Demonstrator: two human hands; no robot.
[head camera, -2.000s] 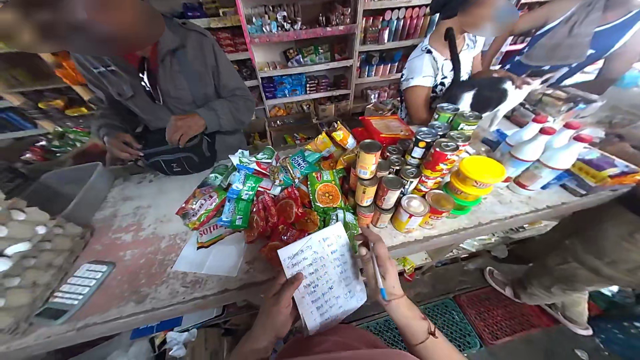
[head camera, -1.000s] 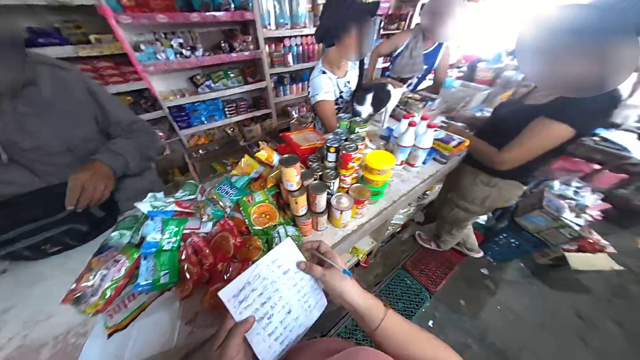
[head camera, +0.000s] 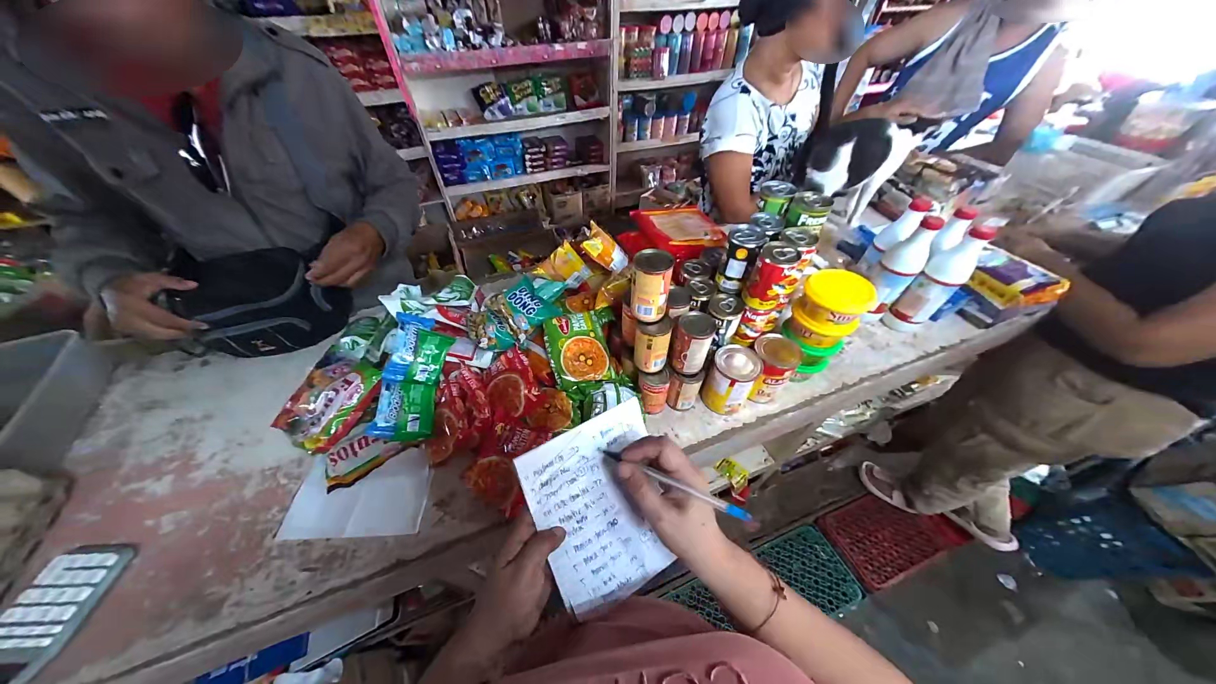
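Note:
My left hand (head camera: 518, 579) pinches the lower left edge of a sheet of paper (head camera: 594, 513) covered in handwritten lines. In my right hand (head camera: 670, 503) is a pen (head camera: 698, 491) with a blue end, its tip at the upper part of the sheet. Just beyond the paper, snack packets (head camera: 494, 389) lie heaped on the worn counter (head camera: 180, 456). To their right stand stacked food cans (head camera: 693, 342), and beside those are tubs with yellow lids (head camera: 836, 296). White bottles with red caps (head camera: 936, 271) stand farther right. A blank white sheet (head camera: 361, 499) lies partly under the packets.
A calculator (head camera: 62, 608) lies at the counter's left edge, near a grey bin (head camera: 43, 399). Across the counter a person holds a black waist bag (head camera: 252, 309). Other people stand at the back and right, and a black and white cat (head camera: 850, 161) is beside one. Stocked shelves (head camera: 518, 119) line the back.
The view has swung right and partly back. The pen tip is now on the upper part of the written sheet, where before the right hand was at its edge.

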